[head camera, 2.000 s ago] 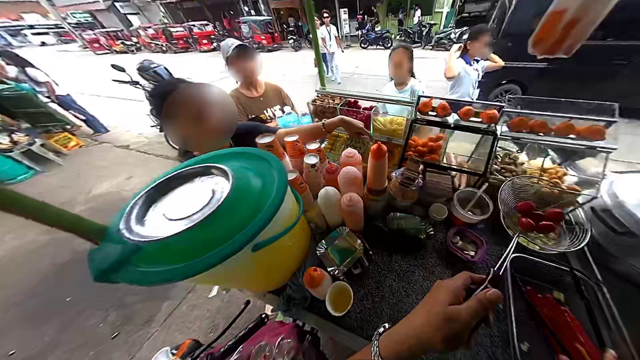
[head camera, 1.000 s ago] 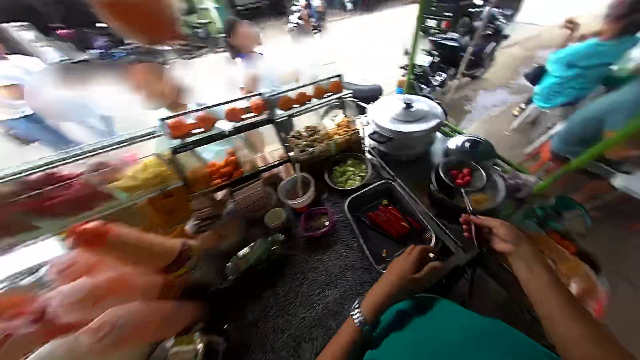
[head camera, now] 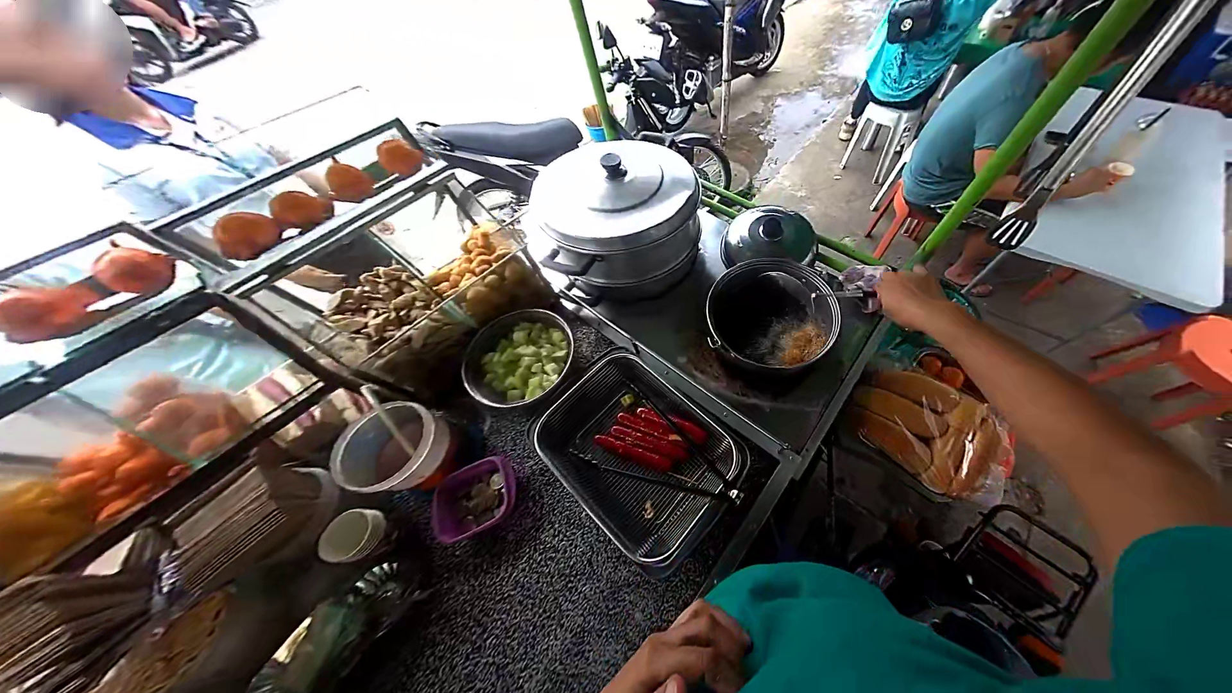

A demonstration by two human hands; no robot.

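My right hand [head camera: 914, 298], its fingers curled, is beside the right rim of a black frying pot [head camera: 772, 316], where oil foams over something brown. A purplish cloth-like thing [head camera: 859, 281] lies between hand and rim; whether my hand grips it is unclear. At the bottom edge, my left hand [head camera: 683, 650] is near my green shirt with bent fingers; its palm is hidden. Ahead of it, a wire-lined tray [head camera: 640, 457] holds several red sausages [head camera: 647, 439] and metal tongs [head camera: 664, 476]. A bowl of chopped green vegetable [head camera: 525, 361] stands left of the tray.
A large lidded aluminium pot [head camera: 614, 207] and a dark-lidded pot [head camera: 769, 237] stand behind the frying pot. Glass food cases [head camera: 318, 327] line the left. A purple tub [head camera: 474, 500] and white bucket [head camera: 390, 447] are nearby. Bagged bread [head camera: 924, 428] lies right; a person sits at a white table [head camera: 1145, 212].
The view has swung right, toward the stove. A second ago my right hand held a strainer of red pieces over the pan; the strainer is not visible now. My left hand has drawn back from the tray.
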